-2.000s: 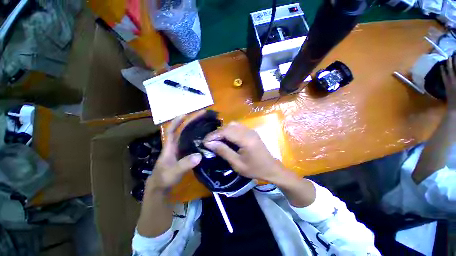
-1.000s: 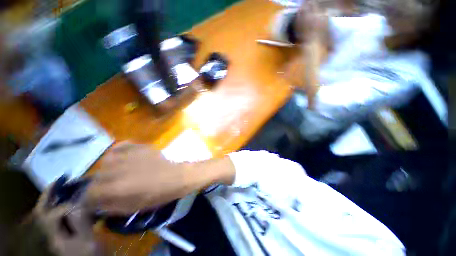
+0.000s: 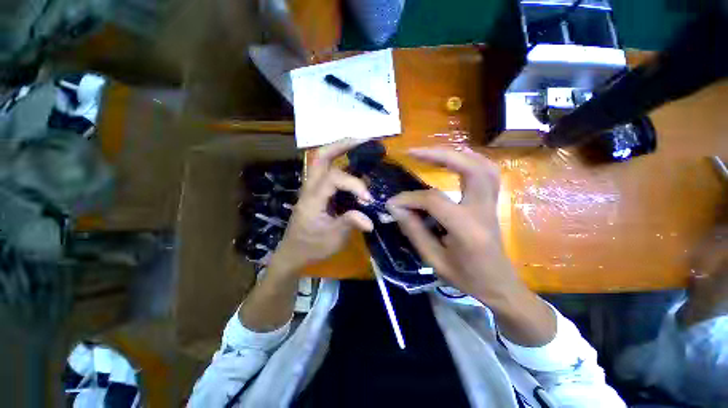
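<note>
The open camera housing (image 3: 399, 251) is in front of me at the bench's front edge, its dark inside facing up. A white rod (image 3: 389, 307) sticks out of it towards me. A black round part (image 3: 366, 154) shows at its far end. My left hand (image 3: 323, 211) is at its left side, thumb and fingers pinching a small pale piece. My right hand (image 3: 459, 219) reaches in from the right, its thumb and forefinger at the same small piece. The piece looks like a wire plug, but it is too small to tell. The fingers partly hide the housing's inside.
A screw feeder (image 3: 567, 72) stands at the back. A long black screwdriver (image 3: 638, 80) hangs over the right. A black camera module (image 3: 625, 142) lies beneath it. A record sheet (image 3: 319, 107) with a marker pen, a small yellow piece (image 3: 454, 103) and a carton (image 3: 211, 239) are nearby. A co-worker's arm (image 3: 714, 267) is at right.
The view swung right, blurred, and came back lower over the bench. The hands are again over the open housing, and both now have their fingertips together at its middle.
</note>
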